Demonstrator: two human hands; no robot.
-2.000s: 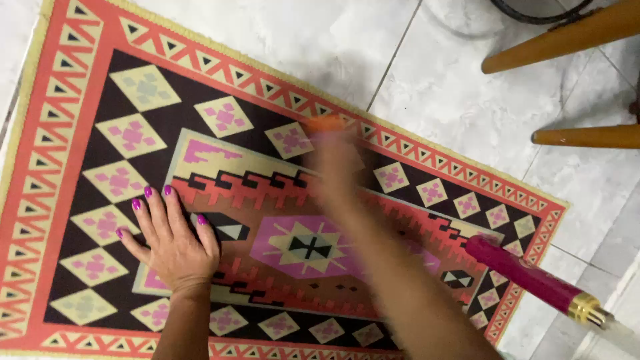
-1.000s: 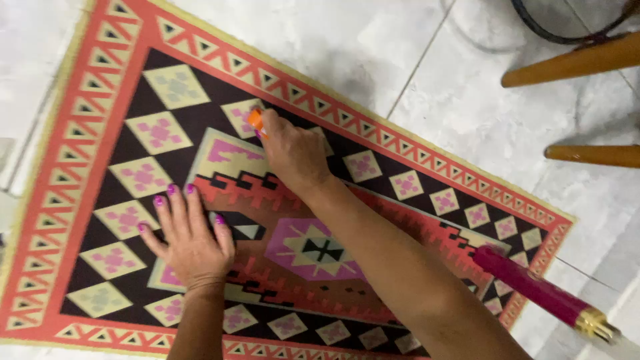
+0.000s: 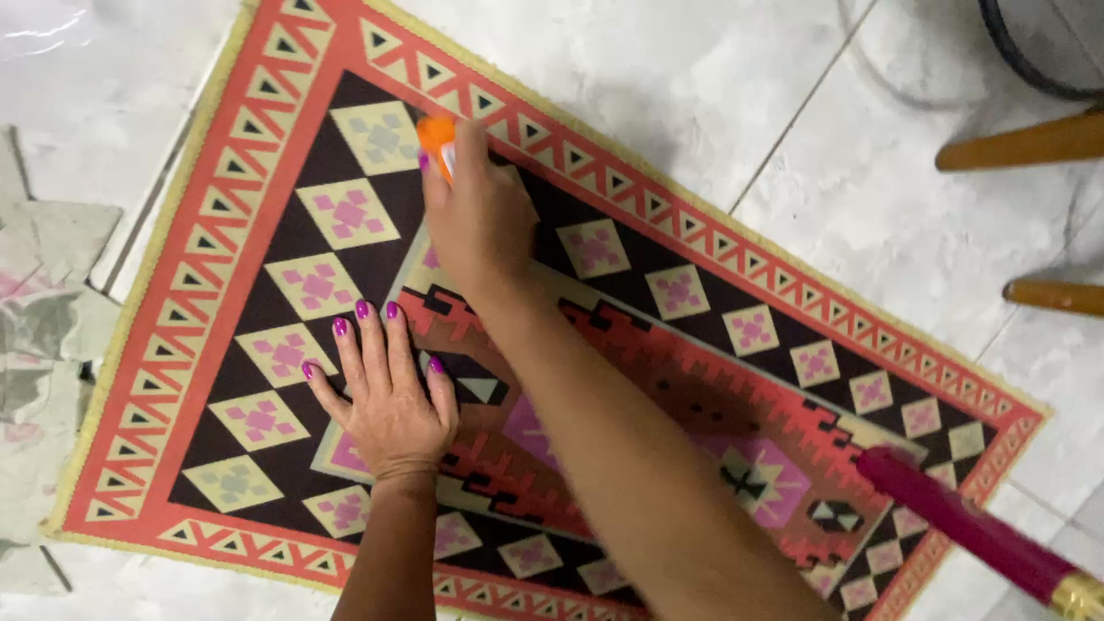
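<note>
A patterned rug [image 3: 604,250] in coral, black, cream and pink lies on the floor. My left hand [image 3: 388,397], with purple nail polish, rests flat on it with the fingers spread, holding nothing. Farther up, my right hand [image 3: 483,207] is closed around a small orange object [image 3: 438,142] with a pale part, held against or just above the rug near its upper edge. The kind of object cannot be told, as my fingers hide most of it. My right forearm crosses the rug's middle.
A magenta tube [image 3: 966,517] with a gold-coloured fitting reaches over the rug's lower right part. Wooden legs [image 3: 1018,142] and a dark curved rod stand at the upper right on marble-look tiles [image 3: 742,69]. Broken-looking, patterned pieces [image 3: 52,345] lie at the left.
My right hand with the orange object has moved left along the rug's upper part, toward its upper left corner. My left hand stays flat on the rug.
</note>
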